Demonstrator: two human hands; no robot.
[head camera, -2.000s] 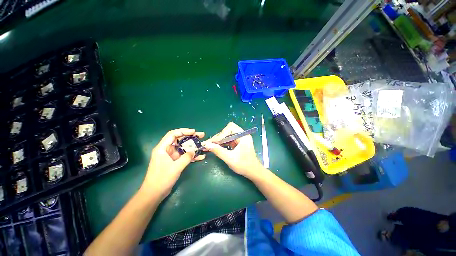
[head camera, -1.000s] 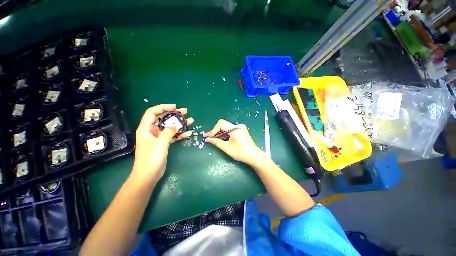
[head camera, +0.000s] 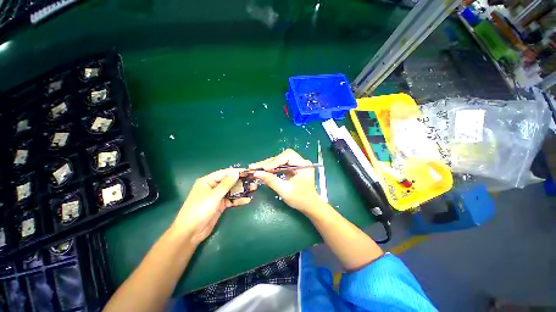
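Note:
My left hand (head camera: 208, 204) holds a small round module (head camera: 238, 189), dark with a pale centre, between thumb and fingers; the fingers hide part of it. My right hand (head camera: 294, 183) holds thin tweezers (head camera: 286, 167) like a pen, lying nearly level, with the tip end at the module's upper edge beside my left thumb. Whether the tips hold a small part cannot be told. Small white bits (head camera: 236, 166) lie scattered on the green mat (head camera: 183, 79).
On the left a black blister tray (head camera: 135, 164) holds several modules and overlaps a second tray (head camera: 46, 280). On the right are a blue bin (head camera: 323, 97), a white strip (head camera: 322, 173), a black handle with cable (head camera: 359, 177), a yellow tray (head camera: 420, 198), a clear bag (head camera: 500, 140) and a metal upright (head camera: 396, 52).
The module, apart from the right hand one second ago, is now together with it and the tweezers. My left hand has moved right and down, and the camera view has shifted slightly.

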